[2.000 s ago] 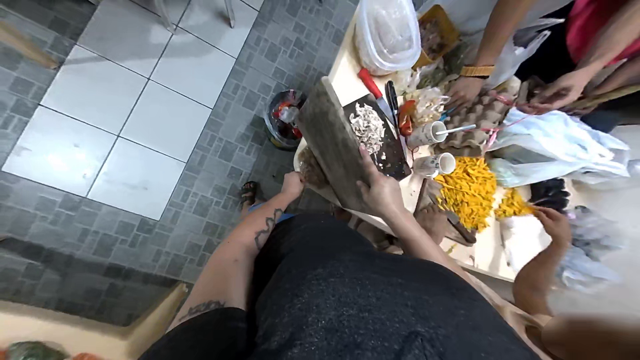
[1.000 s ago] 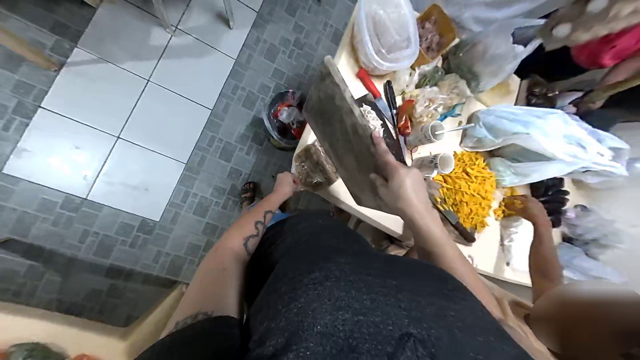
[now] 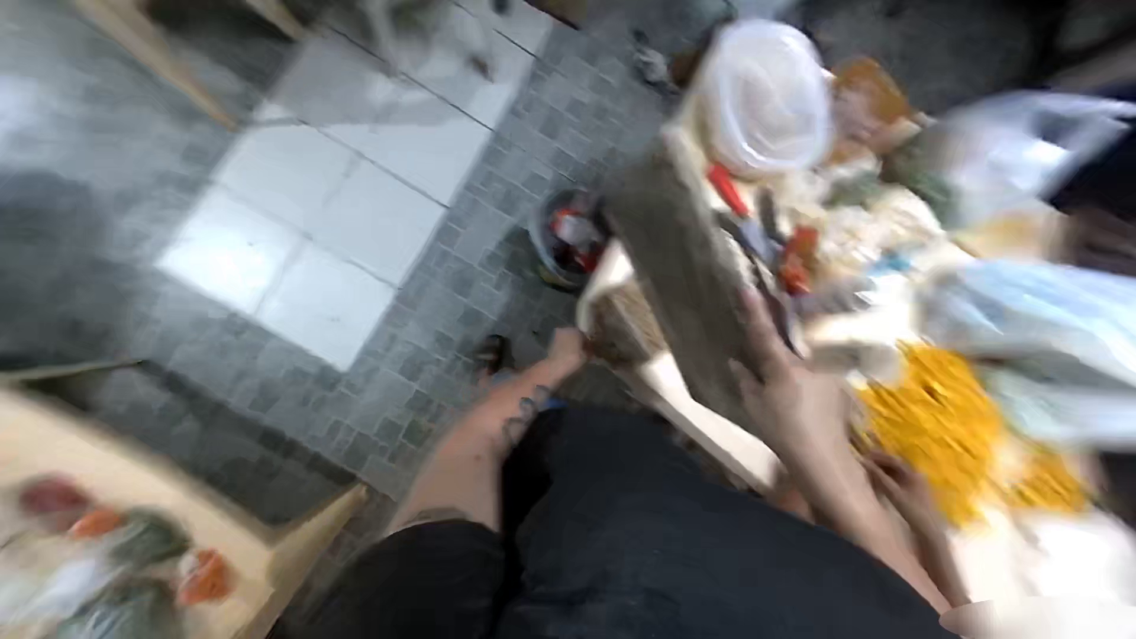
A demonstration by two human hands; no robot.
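My right hand point(image 3: 785, 382) grips a dark, flat cutting board point(image 3: 679, 266), which stands tilted on its edge over the near side of the table. At the table corner my left hand point(image 3: 566, 348) pinches the edge of a clear plastic bag point(image 3: 628, 321) with brownish contents. The bag lies just left of the board. Past the board's right side are a red-handled knife point(image 3: 728, 189) and another dark-handled tool. A heap of sliced yellow food point(image 3: 936, 426) lies right of my right hand. Motion blur hides fine detail.
A clear plastic tub point(image 3: 768, 98) stands at the table's far end, with plastic bags point(image 3: 1047, 311) to the right. A bin point(image 3: 568, 235) stands on the floor beside the table. Another person's hand point(image 3: 905, 488) is near the yellow heap. A wooden crate point(image 3: 302, 541) holds vegetables at lower left.
An egg carton that another person's hands were on has left the table. The chopped white pieces seen behind the board earlier are now hidden. The view has turned noticeably.
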